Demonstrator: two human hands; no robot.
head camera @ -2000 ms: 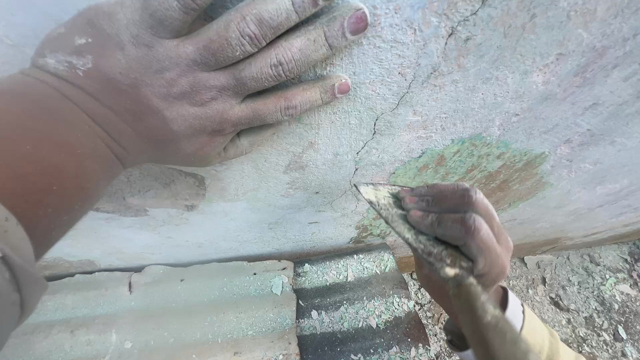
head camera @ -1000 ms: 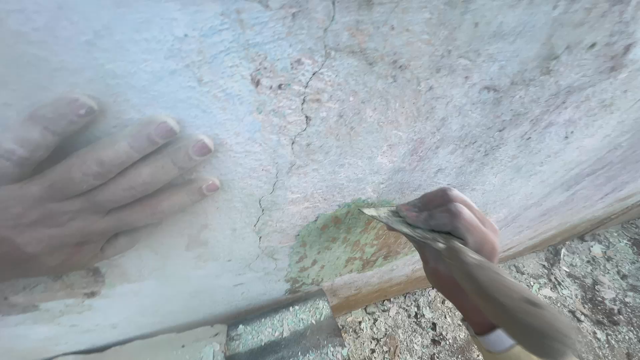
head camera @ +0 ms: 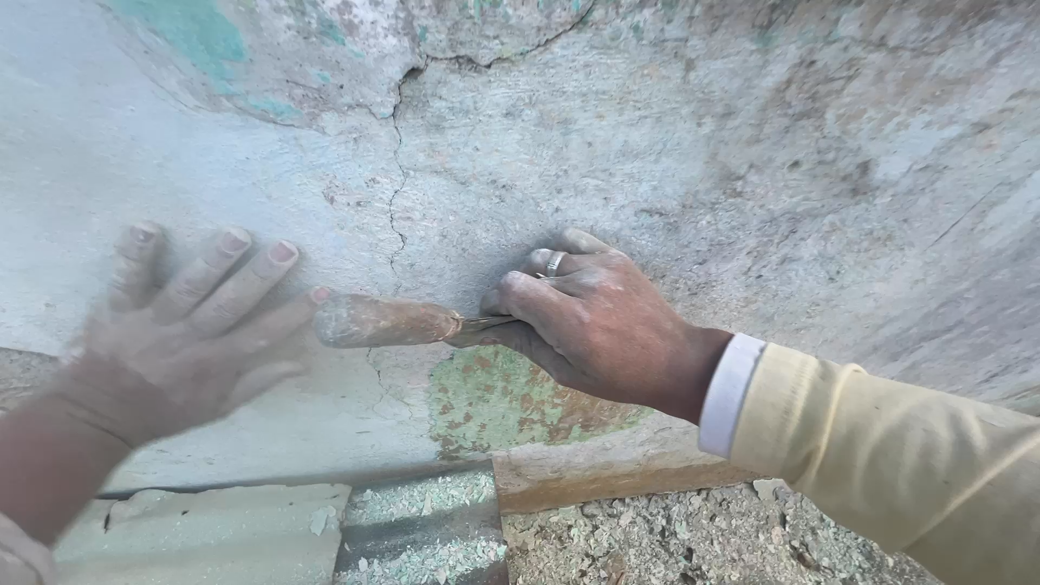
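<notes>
My right hand, with a ring on one finger, grips a scraper or trowel near its metal part. The tool's worn wooden handle points left, and its blade is mostly hidden by the hand. The hand is against the painted wall, just above a patch of exposed green and brown. To the left, my left hand is spread with fingers apart, over or on the wall and somewhat blurred. A thin crack runs down the wall between the hands.
Corrugated sheets lie at the wall's foot, with pale green paint flakes on the darker one. Rubble and flakes cover the ground at lower right, beside the wall's brown bottom edge. Turquoise paint shows at upper left.
My right hand has moved up from the green patch's edge, and the tool has turned so that its handle points left. The view has shifted.
</notes>
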